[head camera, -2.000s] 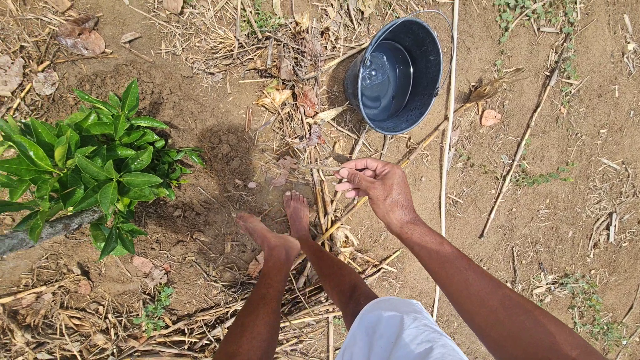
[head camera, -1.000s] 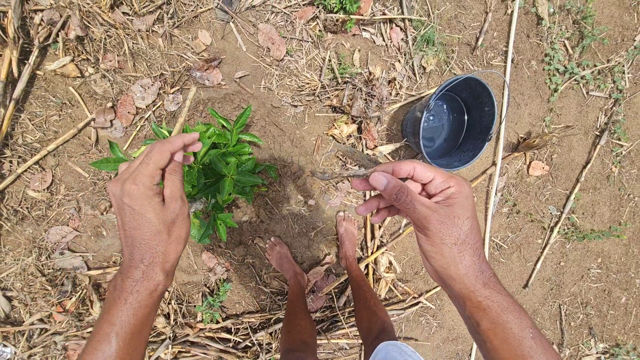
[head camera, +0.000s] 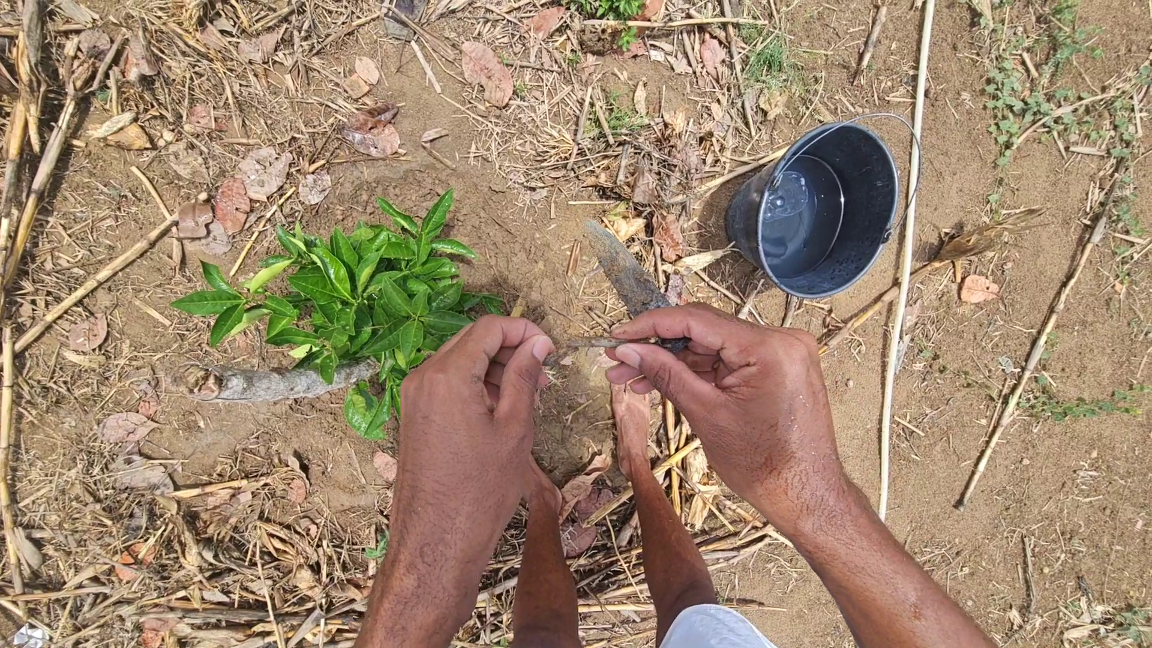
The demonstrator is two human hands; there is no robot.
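Note:
Between my two hands stretches a thin dark twig or root (head camera: 589, 342), level over the soil. My left hand (head camera: 477, 405) pinches its left end between thumb and forefinger. Its right part is pinched by my right hand (head camera: 729, 396) in the same way. Just beyond my right fingers lies a flat, soil-caked blade-like piece (head camera: 625, 270); its near end is hidden by the hand. A leafy green plant (head camera: 360, 288) grows to the left of my left hand. Beyond my right hand a dark bucket (head camera: 814, 211) holds some water.
A grey branch or stem (head camera: 279, 382) lies below the plant. To the right, a long pale stalk (head camera: 904, 261) and a thinner dry stick (head camera: 1044, 333) lie on sandy soil. Dry straw (head camera: 225, 558) covers the ground at lower left. My bare feet are below my hands.
My left hand, not in view two seconds ago, came in at the left and has moved right to the twig, closing its fingertips there. My right hand still holds the twig.

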